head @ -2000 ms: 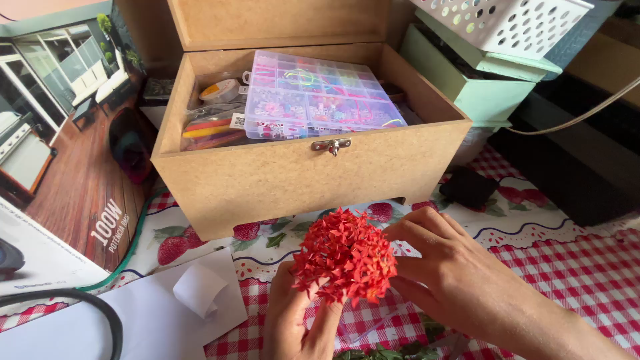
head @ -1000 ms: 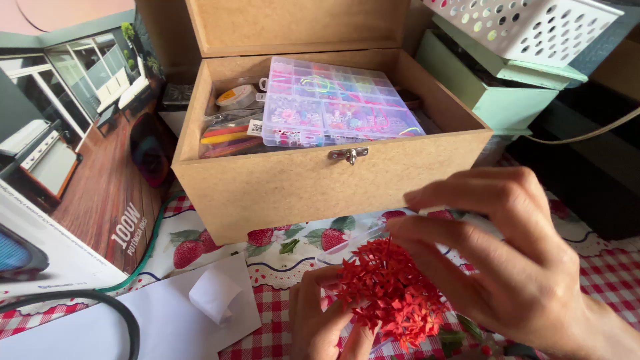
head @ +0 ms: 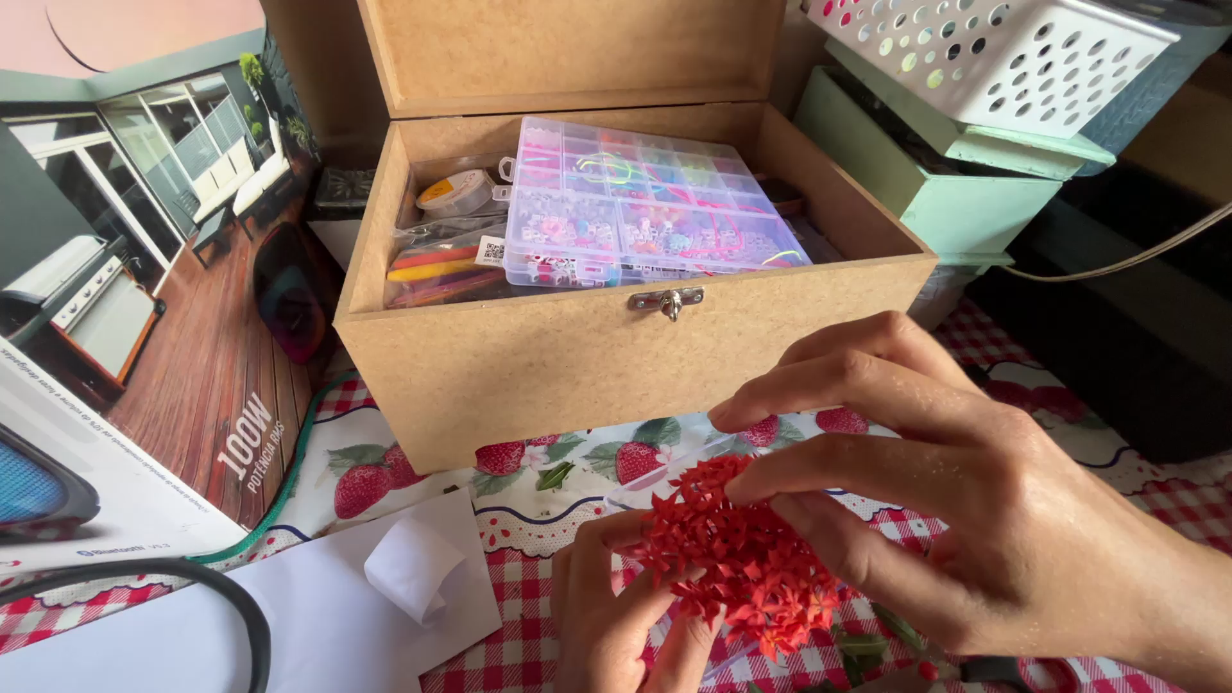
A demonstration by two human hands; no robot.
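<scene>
A dense cluster of small red flowers (head: 741,558) is held from below and the left by my left hand (head: 626,606), its fingers around the underside. Over the top of the cluster, my right hand (head: 905,472) has its thumb and index finger touching the petals, its other fingers raised; whether it pinches a bloom cannot be told. Behind and under the flowers lies a clear plastic container (head: 640,491), largely hidden. Cut green leaves (head: 861,645) and part of a dark-handled tool (head: 1011,671) lie at the lower right.
An open wooden box (head: 577,375) stands behind the hands, holding a compartmented bead case (head: 664,212). A printed speaker carton (head: 164,289), white paper (head: 318,616) and a black cable (head: 255,626) are at left. Green boxes (head: 972,212) and a white perforated basket (head: 1020,67) stand at right.
Since two seconds ago, my right hand has moved from beside the flower cluster to over its top. The cluster is tilted further to the right and down in my left hand.
</scene>
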